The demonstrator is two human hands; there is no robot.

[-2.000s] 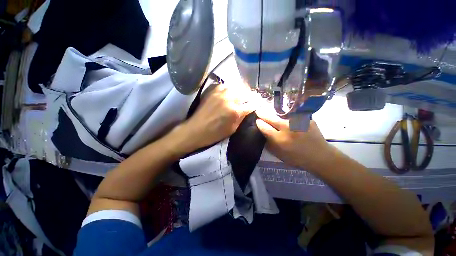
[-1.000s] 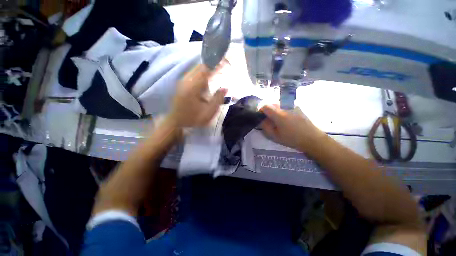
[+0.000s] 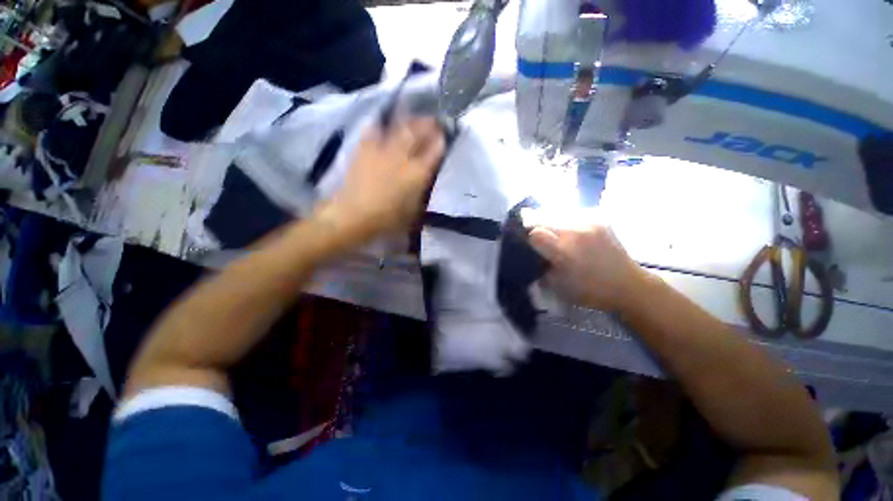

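The light grey garment panel [image 3: 471, 181] lies left of the needle of the white sewing machine [image 3: 744, 122], its lower end hanging over the table's front edge. My left hand [image 3: 392, 171], blurred, is on the bunched grey cloth below the grey oval attachment [image 3: 468, 61]; its fingers are bent onto the cloth, and the hold is hard to make out. My right hand [image 3: 583, 262] pinches the black fabric piece [image 3: 519, 269] just in front of the needle area. Glare hides the presser foot.
Orange-handled scissors [image 3: 786, 294] and a dark red-handled tool [image 3: 812, 221] lie on the right of the table. A black cloth [image 3: 279, 64] lies at the back left. A purple tuft [image 3: 666, 20] is on the machine head. Grey strips [image 3: 86, 303] hang at lower left.
My left hand has left the needle area and moved left and up onto the grey cloth. The grey panel is spread more openly between my hands. The camera view has shifted.
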